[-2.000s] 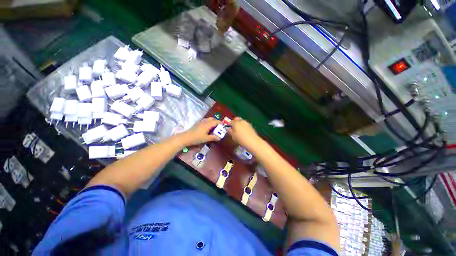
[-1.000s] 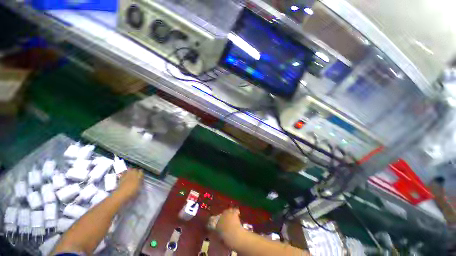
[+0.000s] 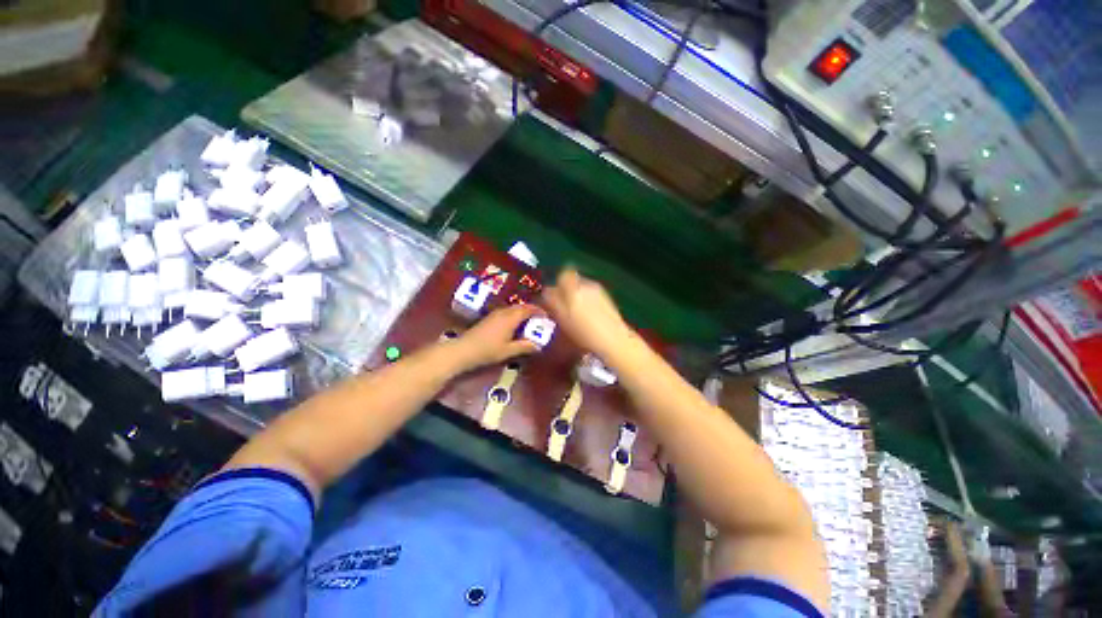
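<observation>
The dark red-brown test fixture (image 3: 411,316) lies in front of me. My left hand (image 3: 498,338) is closed on a white power adapter (image 3: 539,330) at the second station. My right hand (image 3: 578,309) is just behind and right of that adapter, fingers bent; whether they hold anything is too blurred to tell. Another adapter (image 3: 473,295) sits at the first station, and one (image 3: 596,369) shows beside my right forearm. A small white piece (image 3: 522,254) lies at the fixture's back edge. Pale upright strips with dark-centred spots (image 3: 562,427) line the front.
A clear bag-lined tray (image 3: 351,266) with jumbled adapters is at left. A grey plate (image 3: 447,169) lies behind it. A cream tester (image 3: 792,48) with hanging black cables (image 3: 894,290) is at upper right. A carton of white rows (image 3: 816,483) and another person's hands (image 3: 967,567) are at right.
My left hand has come from the tray to the second station and now holds an adapter there. An adapter stays at the first station. The view has swung back down to the bench.
</observation>
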